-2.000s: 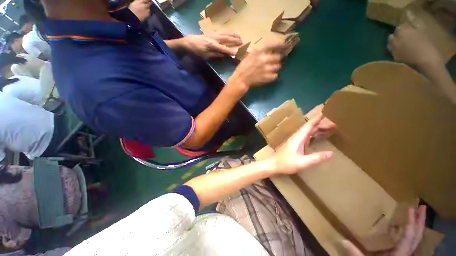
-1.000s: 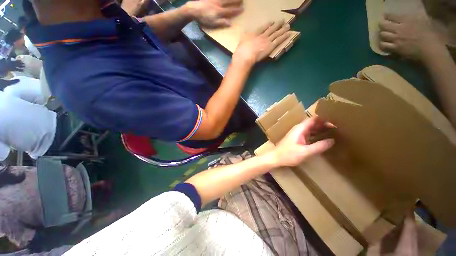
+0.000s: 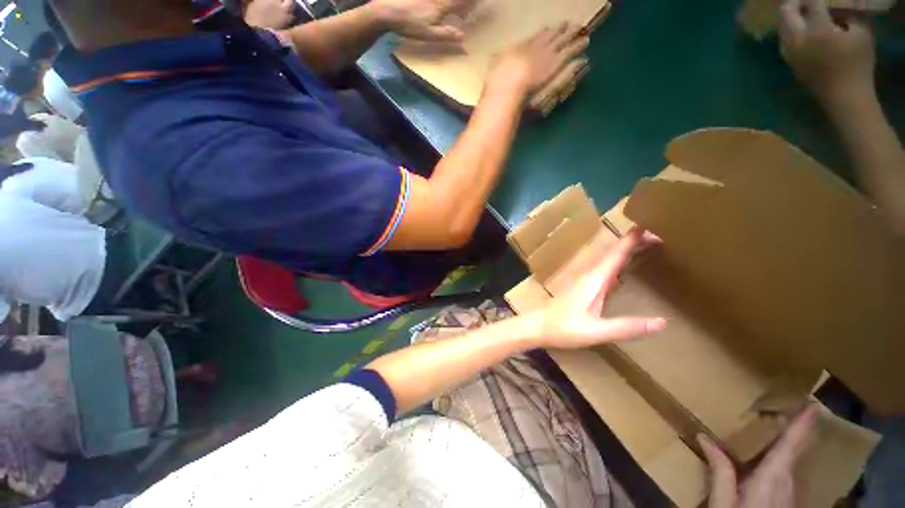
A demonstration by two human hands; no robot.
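Observation:
A partly folded brown mailer box (image 3: 685,337) lies at the table edge, partly over my lap. Its large lid panel (image 3: 784,258) stands up behind the base, with rounded ears at its upper left. The front wall panel (image 3: 635,417) lies flat towards me. A left side panel (image 3: 561,233) sticks out beyond my left hand. My left hand (image 3: 590,308) rests at the box's left end, thumb and fingers spread over the base. My right hand (image 3: 764,466) is at the right end with its fingers on the side wall; it is partly cut off by the bottom edge.
A navy-shirted worker (image 3: 258,149) sits at left, both hands on brown blanks (image 3: 486,40) on the green table (image 3: 635,109). Another person's hand and arm (image 3: 843,69) reach in at upper right. A red chair (image 3: 273,288) stands behind the navy-shirted worker. Plaid cloth (image 3: 496,387) covers my lap.
My right hand has shifted left and its fingers now press on the right side wall. My left hand has opened wider. The neighbour's raised box panels now lie flat under the hands.

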